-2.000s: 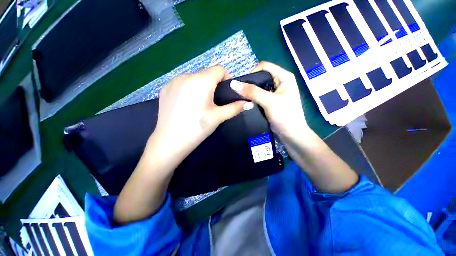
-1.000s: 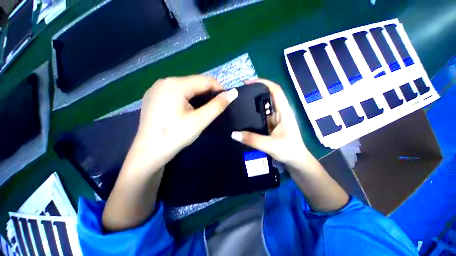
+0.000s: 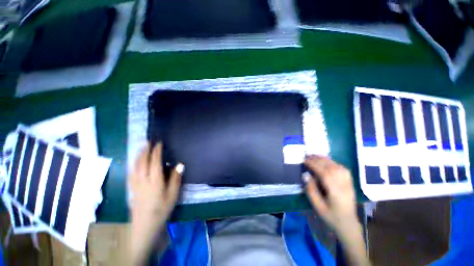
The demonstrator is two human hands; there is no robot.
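Observation:
A flat black panel (image 3: 228, 135) lies on a silvery protective sheet (image 3: 223, 84) in front of me. A blue-and-white tab (image 3: 294, 150) sits near its right end. My left hand (image 3: 156, 179) is at the panel's lower left corner, thumb and fingers around the edge. My right hand (image 3: 328, 182) is at the lower right corner, thumb and fingers at the edge. Both hands are slightly blurred, and their fingertips touch or nearly touch the panel. No loose strip shows in either hand.
A strip sheet (image 3: 413, 160) with dark strips and blue tabs lies right. Overlapping strip sheets (image 3: 73, 161) lie left. More panels (image 3: 208, 20) on silvery sheets lie along the far side. A brown cardboard box (image 3: 408, 231) is below the bench edge at lower right; brown cardboard (image 3: 109, 244) also shows lower left.
The hands have moved apart from the panel's right end to its two near corners. The panel now lies straight and flat, and the view has shifted and levelled.

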